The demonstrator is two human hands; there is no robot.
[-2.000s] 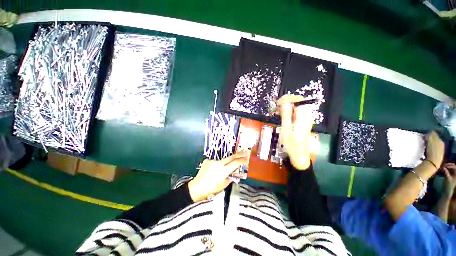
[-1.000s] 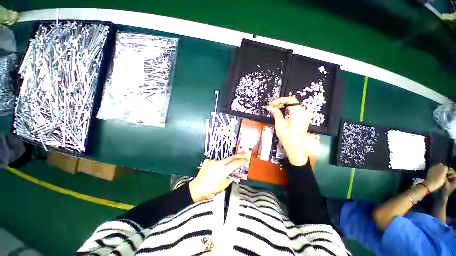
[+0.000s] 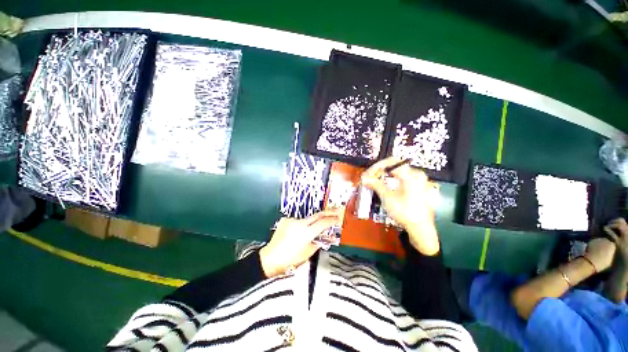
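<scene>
An orange-red board [image 3: 372,236] lies in front of my body with silver and white fixture blocks [image 3: 365,201] on it. My left hand [image 3: 296,242] rests at the board's lower left edge, its fingertips on small pale pieces; what it grips is too small to tell. My right hand [image 3: 406,199] is above the board, holding a thin dark pen-like tool [image 3: 397,166] near the near edge of the trays, partly hiding the blocks. A loose bundle of white-silver strips [image 3: 304,187] lies left of the board. Two black trays hold small pale parts [image 3: 350,126] and chunkier white parts [image 3: 428,141].
A large black-rimmed tray [image 3: 135,124] heaped with strips is far left, beside a clear bag of strips [image 3: 189,110]. On the right are trays with grey bits [image 3: 493,195] and white bits [image 3: 562,203]. A neighbour's arms [image 3: 561,278] are at the lower right. A white rail [image 3: 275,41] runs behind.
My right hand has moved from over the parts trays down toward me, over the orange board. My left hand has stayed in place. The neighbour's hands have moved off the white-bits tray.
</scene>
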